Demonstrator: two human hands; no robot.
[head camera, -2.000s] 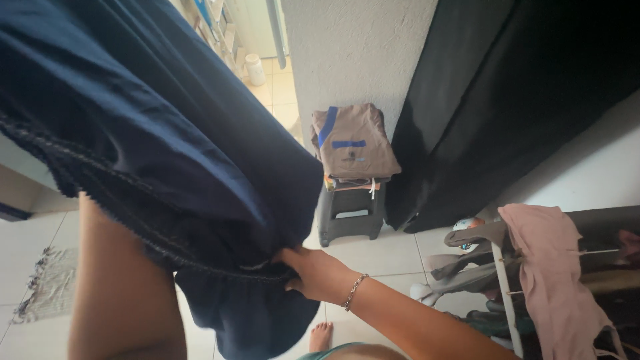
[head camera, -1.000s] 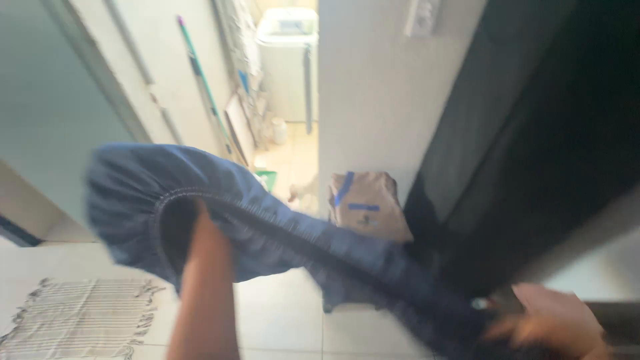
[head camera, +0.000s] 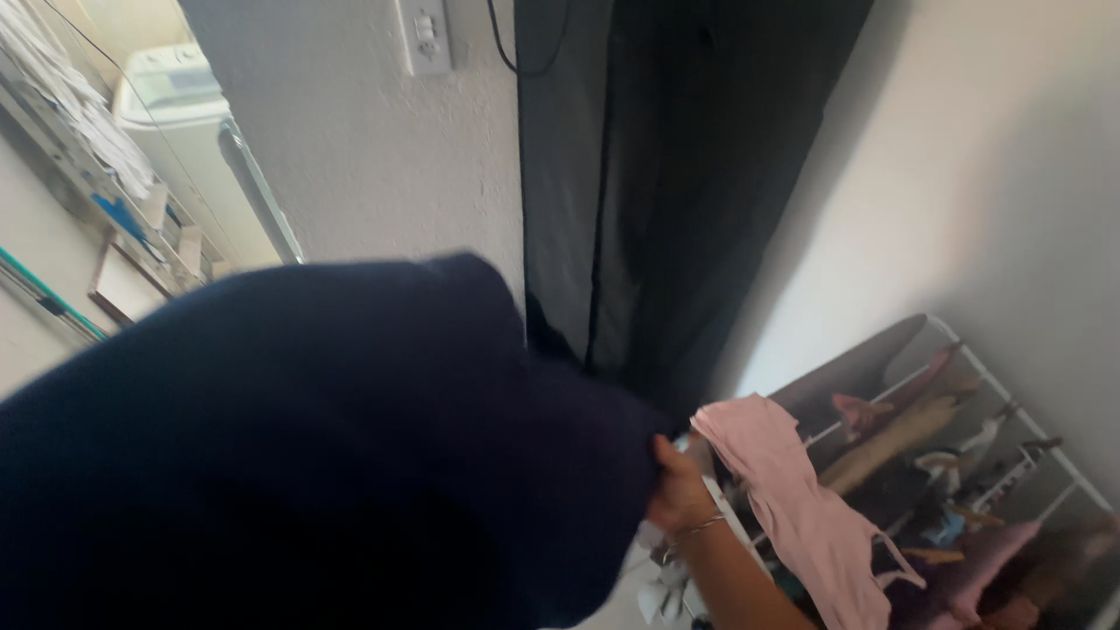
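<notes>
A large dark navy cloth (head camera: 350, 437) fills the lower left and middle of the view, bulging and slightly blurred. My right hand (head camera: 680, 492), with a chain bracelet at the wrist, grips the cloth's right edge. My left hand does not show; the cloth covers the area where it could be. Just right of my right hand, a pink garment (head camera: 787, 499) hangs over the near side of a white drying rack (head camera: 1006, 381).
Small laundry hangs on the rack. A dark curtain-like panel (head camera: 665, 192) stands beside a grey wall (head camera: 376, 157) with a switch plate (head camera: 426, 35). Through the opening at left are a washing machine (head camera: 175, 105), a stepladder (head camera: 149, 206) and a green pole (head camera: 52, 302).
The navy cloth, earlier bunched with my left arm inside it, now spreads wide across the lower view. My left arm has gone out of sight. The view has turned toward the rack.
</notes>
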